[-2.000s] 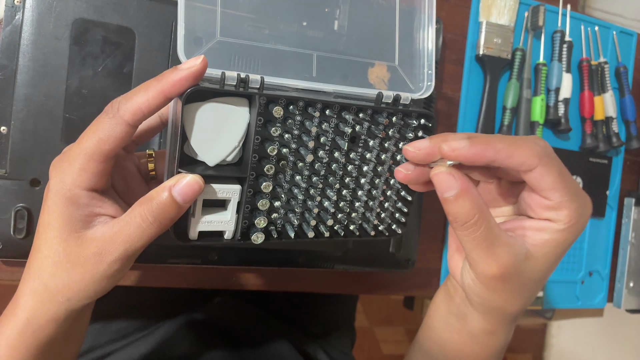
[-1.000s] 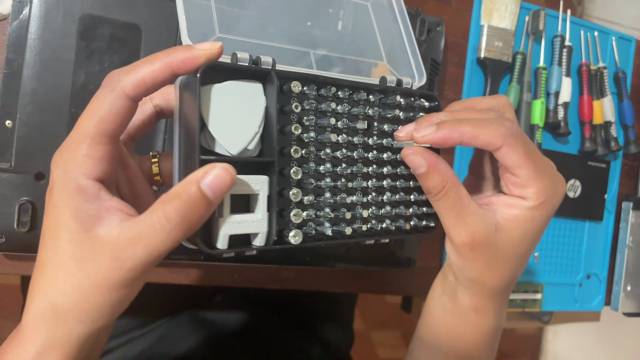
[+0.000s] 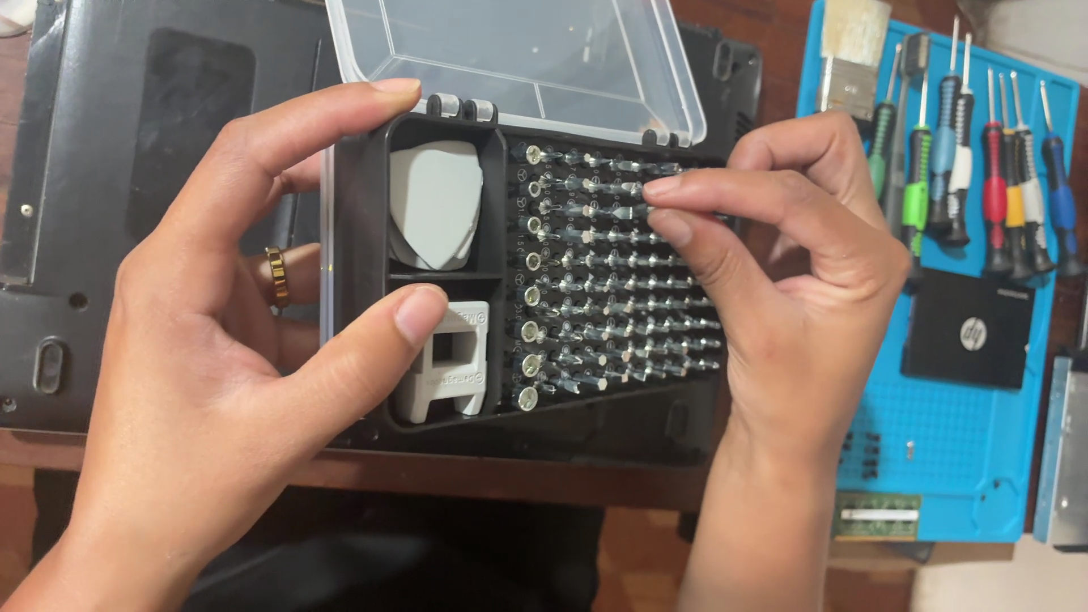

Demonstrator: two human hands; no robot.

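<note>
My left hand [image 3: 229, 280] grips the left side of a black plastic bit case [image 3: 446, 276], thumb on its front and a gold ring on one finger. The clear hinged lid [image 3: 527, 59] stands open at the top. Rows of metal screwdriver bits [image 3: 603, 285] fill the case's right part. Grey plastic opening picks [image 3: 435, 204] lie in the upper left compartment, a grey magnetizer block [image 3: 450, 361] in the lower one. My right hand [image 3: 765, 238] has its thumb and index fingertips pinched at the upper right rows of bits; the fingertips hide whatever is between them.
Beneath the case lies a black laptop [image 3: 93, 255], underside up. At right, a blue work mat [image 3: 960, 442] carries a flat brush [image 3: 850, 59], several precision screwdrivers [image 3: 994, 195], a black drive [image 3: 969, 327] and small screws. A green circuit module [image 3: 875, 516] lies at its lower edge.
My right hand has moved from the case's right side to the upper bit rows. The small metal bit it pinched earlier is now hidden at its fingertips. My left hand keeps hold of the case, now tilted differently.
</note>
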